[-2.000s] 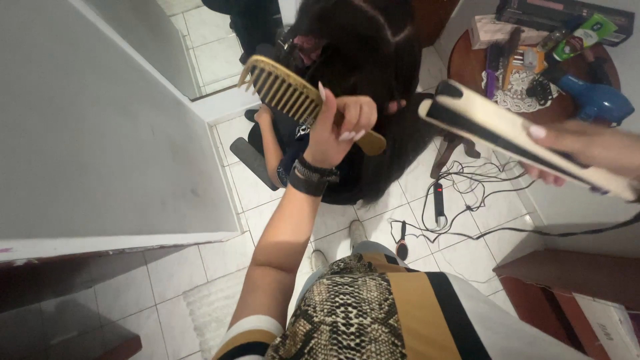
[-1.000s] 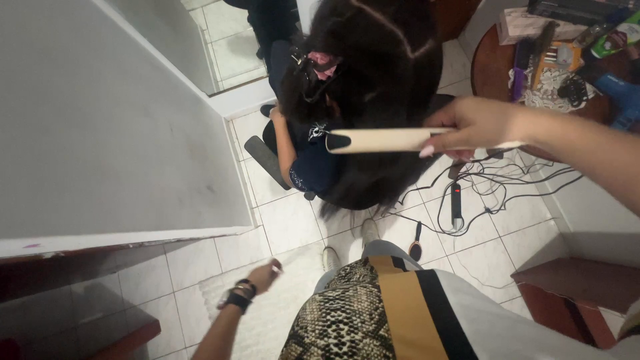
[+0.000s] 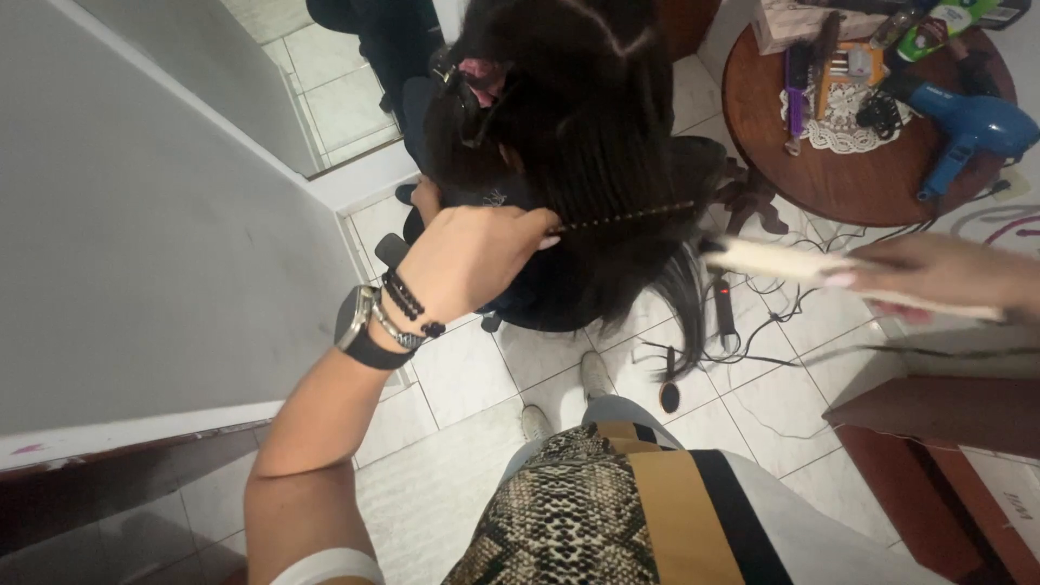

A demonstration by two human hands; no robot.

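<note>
My left hand point(image 3: 471, 256) grips a wide-tooth comb point(image 3: 626, 218), whose teeth are sunk in the long dark hair point(image 3: 601, 138) of a seated person. A watch and bracelets circle my left wrist. Blurred at the right, my right hand point(image 3: 926, 272) is closed around a cream hair straightener point(image 3: 780, 258). Its tip is beside the ends of the hair, right of the comb; whether hair lies between its plates I cannot tell. A pink and dark hair clip point(image 3: 483, 80) holds hair at the left of the person's head.
A round wooden table point(image 3: 756, 122) at upper right bears a blue hair dryer point(image 3: 975, 130), a purple-handled brush point(image 3: 795, 101), bottles and a lace doily. Cables, a power strip point(image 3: 723, 305) and a round brush point(image 3: 669, 396) lie on the tiled floor. A grey wall point(image 3: 162, 227) stands at left.
My left hand, low and without the comb one second ago, is now up at the hair with the comb. My right hand and the straightener have moved right, away from over the hair.
</note>
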